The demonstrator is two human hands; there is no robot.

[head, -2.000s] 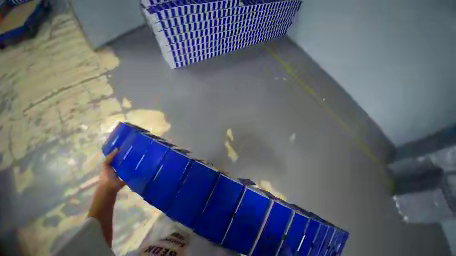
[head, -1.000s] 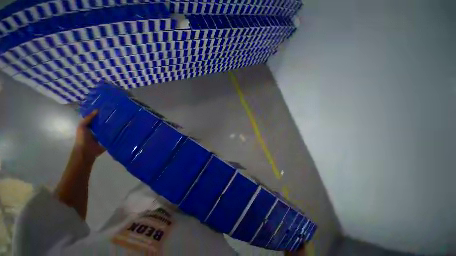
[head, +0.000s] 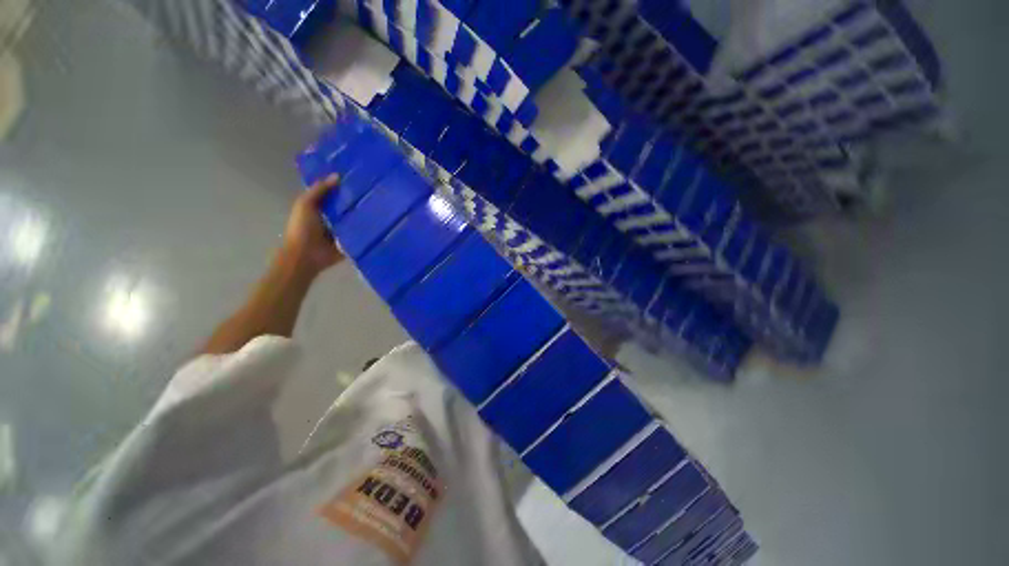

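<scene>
A long row of blue boxes (head: pixel 487 326) runs diagonally from upper left to lower right in front of my body, pressed side by side with thin pale edges between them. My left hand (head: pixel 315 224) is bare and grips the row's upper left end, with the thumb on the blue face. My right hand is not visible; the row's far end reaches the bottom edge. The box stack (head: pixel 653 221) of blue-and-white boxes stands just beyond the row, stepped in layers, its tops blue and its sides checkered.
A plain pale wall (head: pixel 918 442) is at the right. Shiny grey floor (head: pixel 133 221) with light reflections lies at the left. A white panel (head: pixel 570 122) shows between blue boxes on the stack. My pale shirt with a printed label (head: pixel 387 503) is below.
The stack is now much closer and fills the upper middle and right. The row has tilted more steeply. The yellow floor line has left the view. My left hand keeps its grip.
</scene>
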